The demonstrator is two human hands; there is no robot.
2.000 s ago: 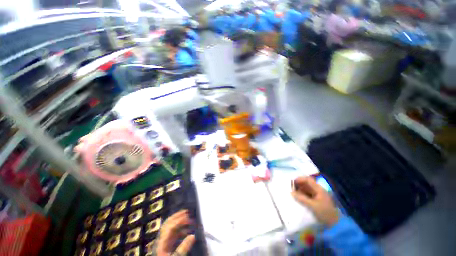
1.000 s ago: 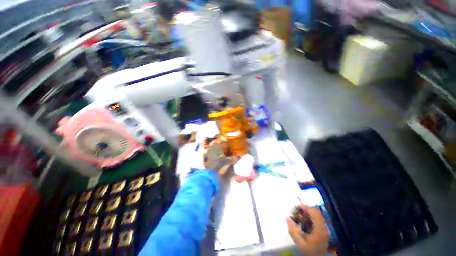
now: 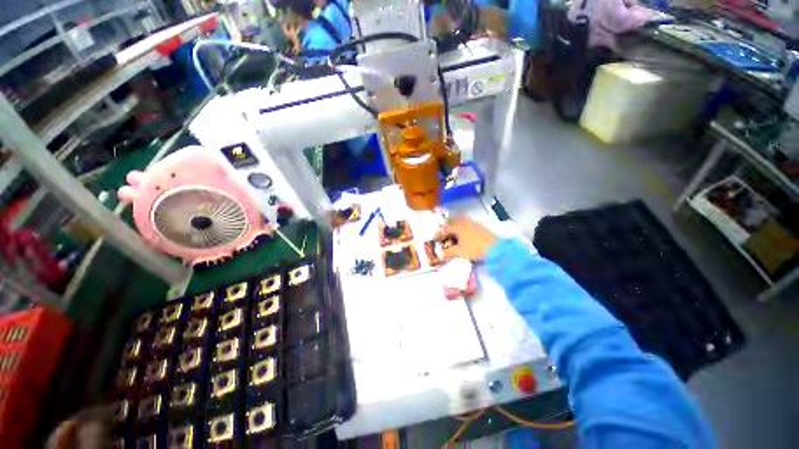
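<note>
My right hand (image 3: 466,239) reaches in from the right. Its fingertips close on a small dark and silver module (image 3: 445,247) at the right-hand orange-brown fixture (image 3: 432,256). Two more fixtures with dark centres, a front one (image 3: 400,260) and a rear one (image 3: 395,231), sit to its left. The orange press head (image 3: 417,171) hangs just behind. My left hand (image 3: 81,433) is blurred and cut off at the bottom left, by the black left tray (image 3: 308,377) of gold-silver modules; its fingers are not clear.
Small black parts (image 3: 362,267) lie left of the fixtures. A pink-and-white pad (image 3: 459,279) lies in front. A white sheet (image 3: 420,338) is on the plate. A red button (image 3: 525,379) is at the front edge, a pink fan (image 3: 200,206) at left, a black right tray (image 3: 635,281) at right.
My right hand has moved from the plate's front right to the right-hand fixture. My left arm has drawn back from the fixtures to the lower left. The view has shifted.
</note>
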